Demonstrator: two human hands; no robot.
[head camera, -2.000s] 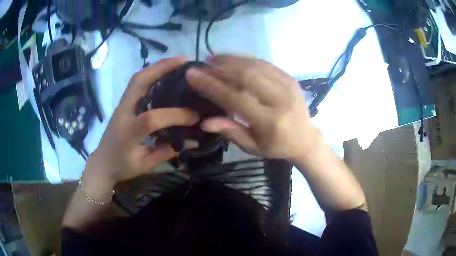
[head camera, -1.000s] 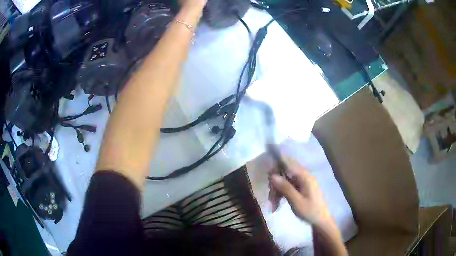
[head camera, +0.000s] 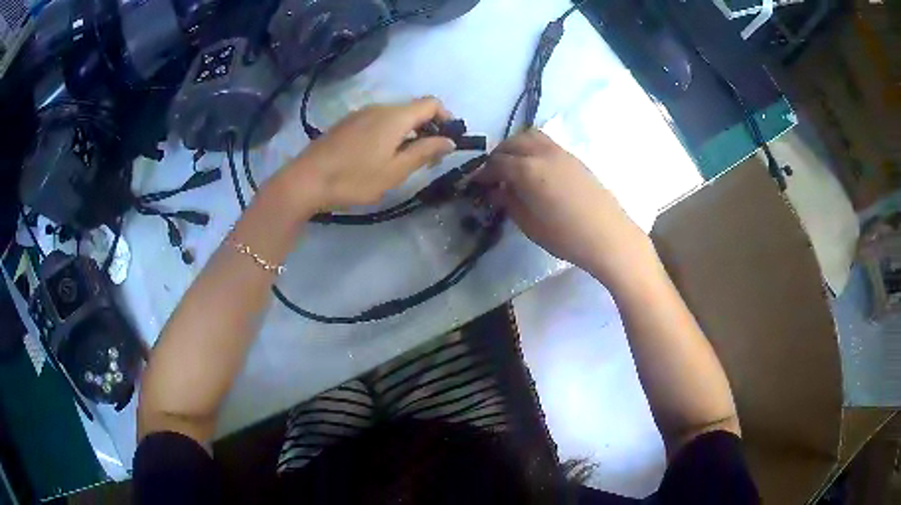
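Observation:
My left hand (head camera: 380, 153) holds small black cable connectors (head camera: 464, 140) between thumb and fingers above the white sheet (head camera: 385, 271). My right hand (head camera: 529, 187) is just right of it, fingers closed on part of the black cable harness (head camera: 450, 184); the exact part gripped is hidden. The harness runs up to the top right, and a black cable (head camera: 370, 314) loops below the hands. The two hands are close together, and the connectors in my left hand point toward my right fingers.
A dual-lens camera (head camera: 94, 345) lies at the left. More dark cameras (head camera: 222, 94) stand at the upper left, with loose cable ends (head camera: 183, 212) beside them. A brown cardboard box (head camera: 741, 296) is at the right, below the green mat (head camera: 751, 143).
The camera once between my hands is no longer there. My left hand has come back from the top edge and holds connectors. My right hand has moved up from the box side to the harness.

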